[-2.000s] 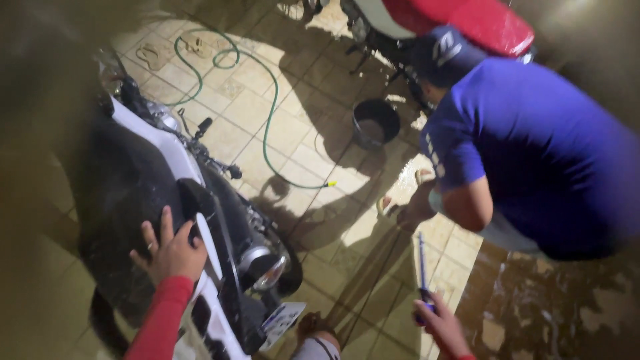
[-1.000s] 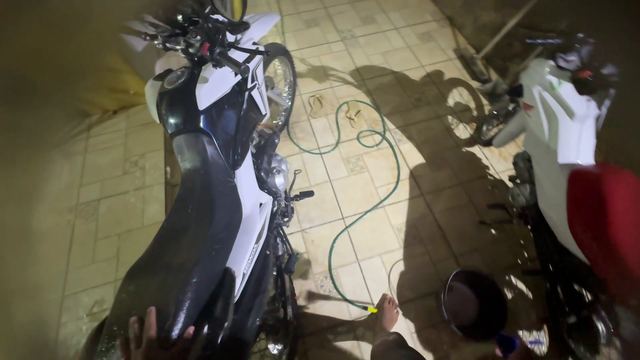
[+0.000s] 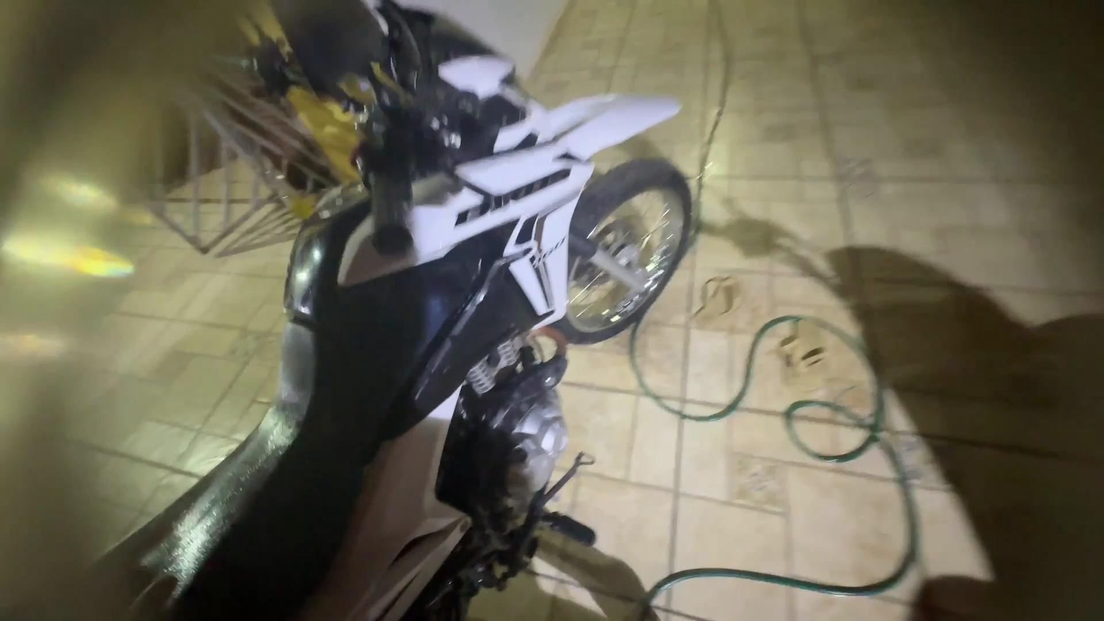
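Neither of my hands shows in the head view, so what they hold or touch is hidden. A white and black motorcycle (image 3: 414,345) stands upright on the tiles, its wet black seat (image 3: 224,483) running to the lower left. Its front wheel (image 3: 634,250) points to the upper right, below the white front fender (image 3: 617,116). The engine (image 3: 526,431) and a foot lever (image 3: 565,479) are on the side facing the hose. A green hose (image 3: 768,573) lies in loops on the floor to the right of the motorcycle.
Flip-flops (image 3: 802,349) lie on the tiled floor (image 3: 716,483) beside the hose. Behind the handlebar are a folding metal rack (image 3: 207,203) and something yellow (image 3: 328,129). A large shadow falls across the tiles at the right. The left edge is blurred by glare.
The view has swung toward the motorcycle's front. The hand on its seat, the other person, the bucket and the red and white motorcycle have left the view.
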